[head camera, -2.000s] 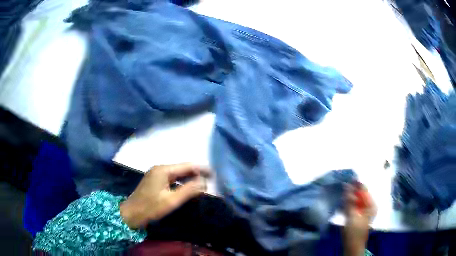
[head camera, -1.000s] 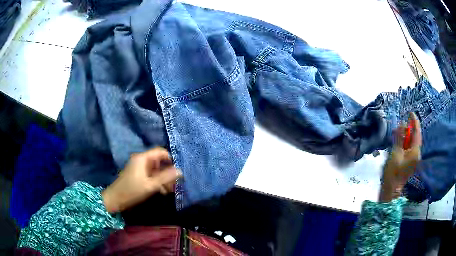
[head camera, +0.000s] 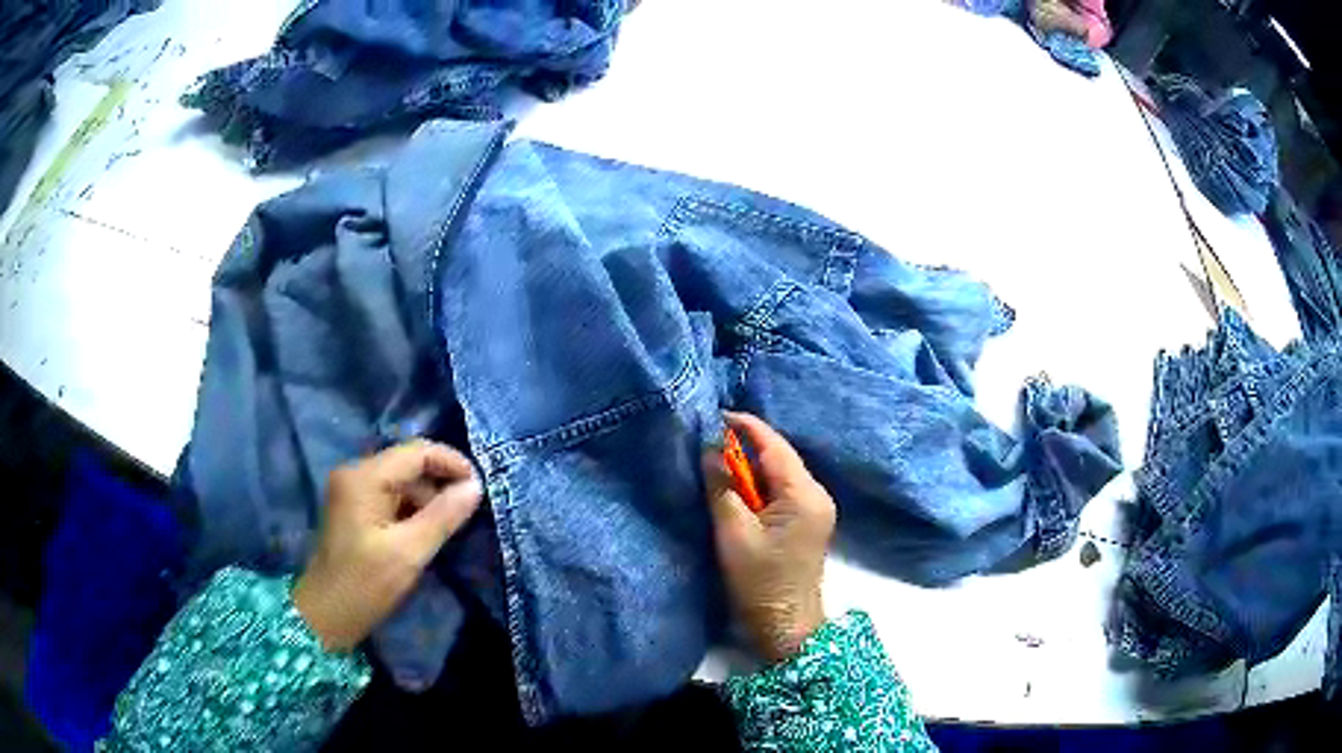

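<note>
A mid-blue denim garment [head camera: 589, 486] lies spread on the white table, its lower part hanging over the near edge. A long stitched seam runs down its middle, and a sleeve stretches right, ending in a bunched cuff [head camera: 1071, 441]. My left hand [head camera: 390, 533] is at that seam, thumb and fingertips pinched together at its edge; whether cloth or a thread is between them is not clear. My right hand [head camera: 773, 537] is closed around orange-red thread snips [head camera: 742, 471], over the right side of the front panel. The blades are hardly visible.
A denim pile [head camera: 1244, 500] stands at the right of the white table [head camera: 913, 655]. More bunched denim [head camera: 442, 59] lies at the back left. Part of another person's hand [head camera: 1074, 21] shows at the top right. A blue crate [head camera: 111, 603] is below the table edge at left.
My right hand has moved left with the snips, from the cuff end to the front panel. The cuff end now lies loose on the table. My left hand stays near the seam.
</note>
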